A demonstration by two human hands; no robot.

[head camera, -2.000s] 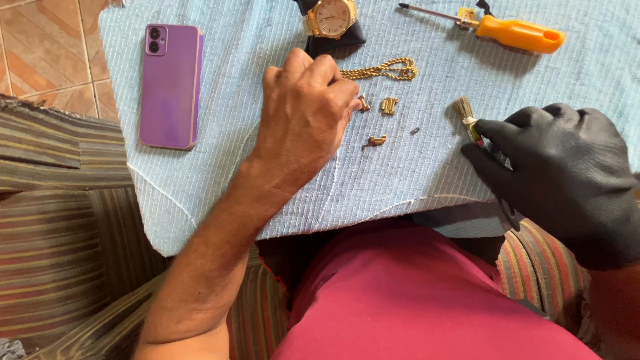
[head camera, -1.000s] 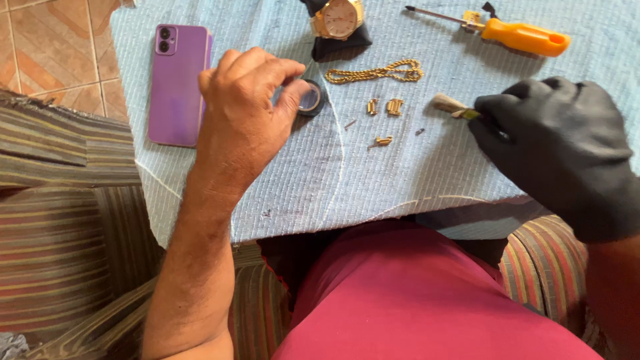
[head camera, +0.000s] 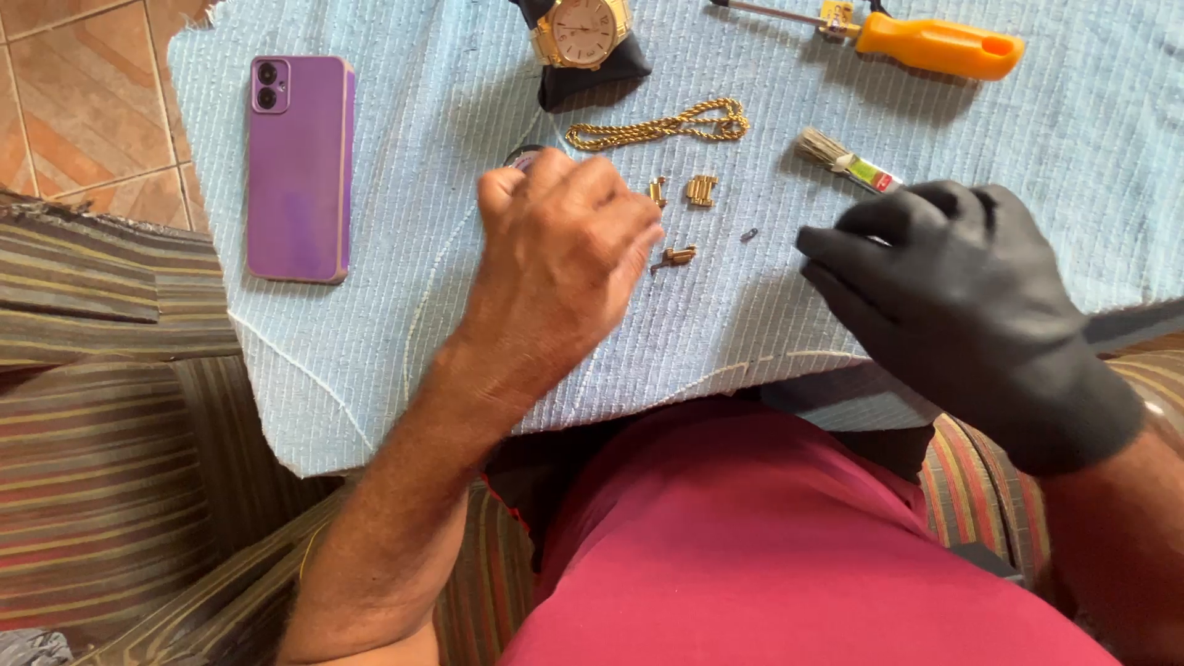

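Observation:
My bare left hand [head camera: 564, 245] is over the cloth beside several gold watch links [head camera: 701, 191], its fingertips hidden beneath it. A round dark-rimmed object [head camera: 524, 157] shows partly behind its knuckles. Near the little finger lies another small metal link piece [head camera: 680, 255], and a tiny dark part [head camera: 749, 235] lies right of it. My right hand [head camera: 953, 277], in a black glove, has its thumb and fingers close together; whether anything is between them cannot be told. The paintbrush [head camera: 842, 162] lies just beyond it. A gold rope chain [head camera: 657, 128] lies above the links.
A purple phone [head camera: 298, 176] lies at the left of the blue cloth [head camera: 388, 370]. At the top, a gold wristwatch [head camera: 583, 31] sits on a black cushion [head camera: 594, 81], and an orange-handled screwdriver [head camera: 939, 46] lies to the right. Striped upholstery [head camera: 92, 481] borders the cloth.
My left hand has moved right, from near the phone toward the links, and now partly covers the round object. My right hand, which held the brush, has let it go on the cloth.

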